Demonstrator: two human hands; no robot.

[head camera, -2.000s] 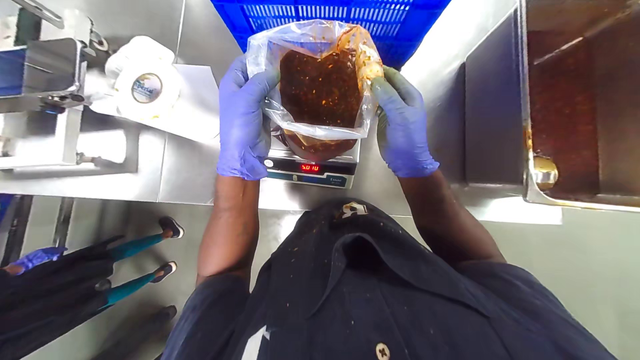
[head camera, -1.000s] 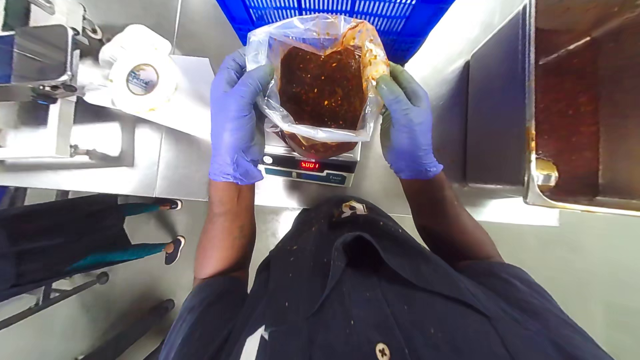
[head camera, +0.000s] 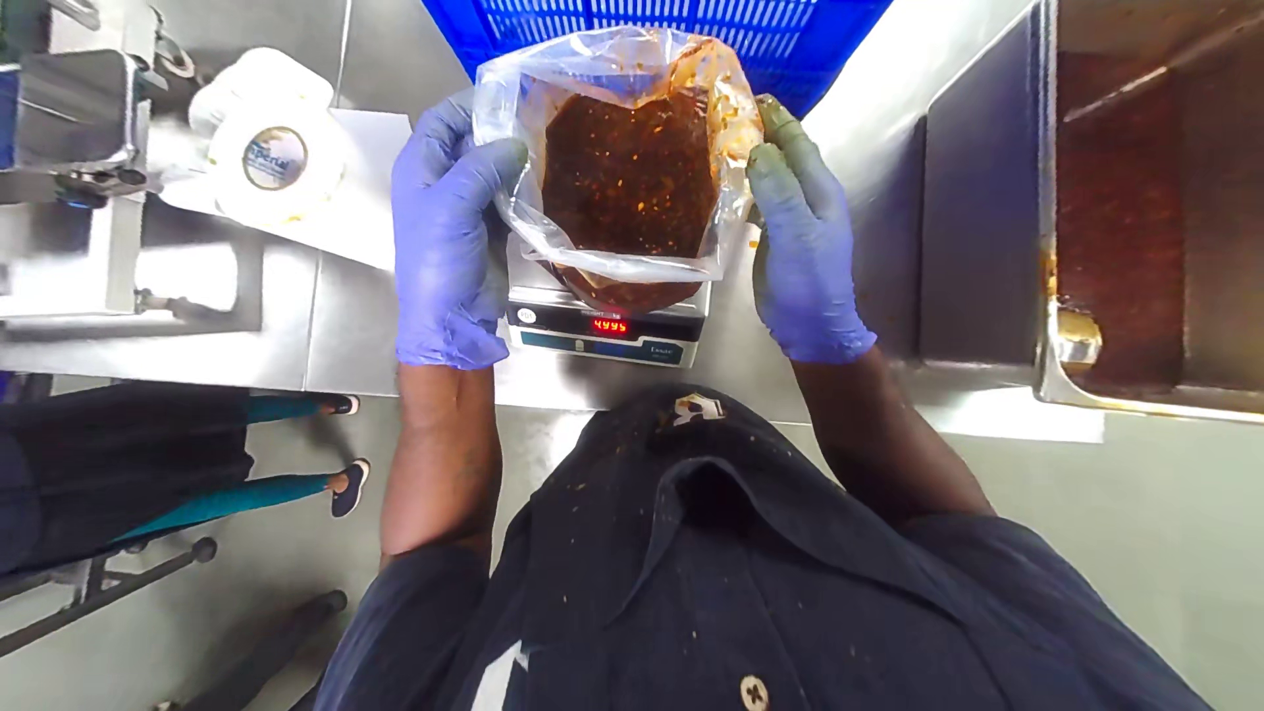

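A clear plastic bag (head camera: 628,178) of dark red-brown sauce with flecks stands with its mouth wide on a digital scale (head camera: 607,331) with a lit red display. My left hand (head camera: 449,237), in a purple glove, grips the bag's rim on the left between thumb and fingers. On the right, my right hand (head camera: 805,232), gloved the same and stained at the fingertips, pinches the sauce-smeared side of the rim. The bag's base covers most of the scale's top.
Beyond the bag is a blue plastic crate (head camera: 652,20). At right stands a deep metal container (head camera: 1047,227) with sauce residue and a valve-like fitting. White tubs or rolls (head camera: 276,158) and metal equipment (head camera: 79,109) lie left. Another person (head camera: 128,474) stands at lower left.
The scale's display reading has dropped slightly. Both hands remain at the bag's rim. The other person at lower left has shifted position.
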